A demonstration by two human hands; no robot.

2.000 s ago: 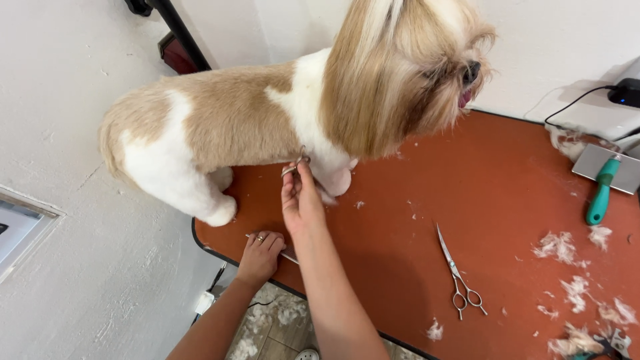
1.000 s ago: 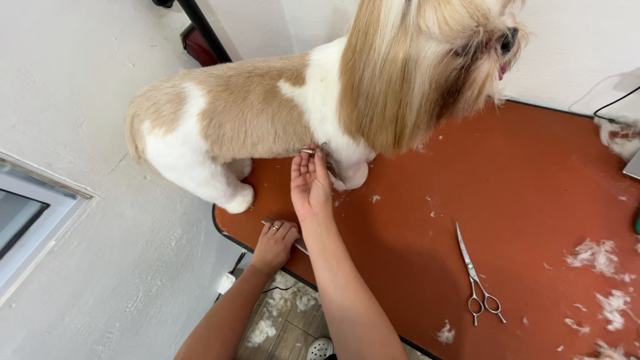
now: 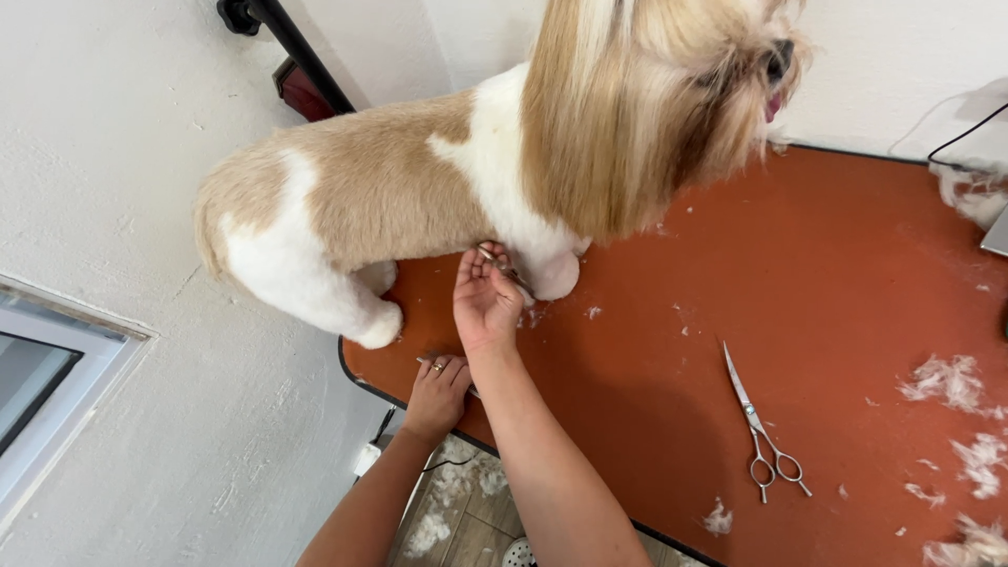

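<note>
A small dog [image 3: 394,173] with tan and white fur, short on the body and long on the head, stands on the reddish-brown grooming table [image 3: 630,354], facing right. My right hand [image 3: 490,295], palm up, holds scissors [image 3: 504,269] by the finger loops beside the dog's lower chest and front leg; the blades are partly hidden. Below and left of it, my left hand [image 3: 441,390], with a ring on one finger, rests at the table's near edge over a thin metal tool [image 3: 473,390], mostly covered. Another pair of curved scissors [image 3: 754,425] lies on the table to the right.
Cut fur tufts [image 3: 949,383] lie on the table's right side, and more fur [image 3: 429,534] is on the floor. A black post [image 3: 303,55] stands behind the dog. The wall [image 3: 142,181] is close on the left. A black cable [image 3: 965,134] runs at the upper right.
The view has swung left. My right hand stays at the dog's lower chest with the scissors, and my left hand stays at the table's near edge.
</note>
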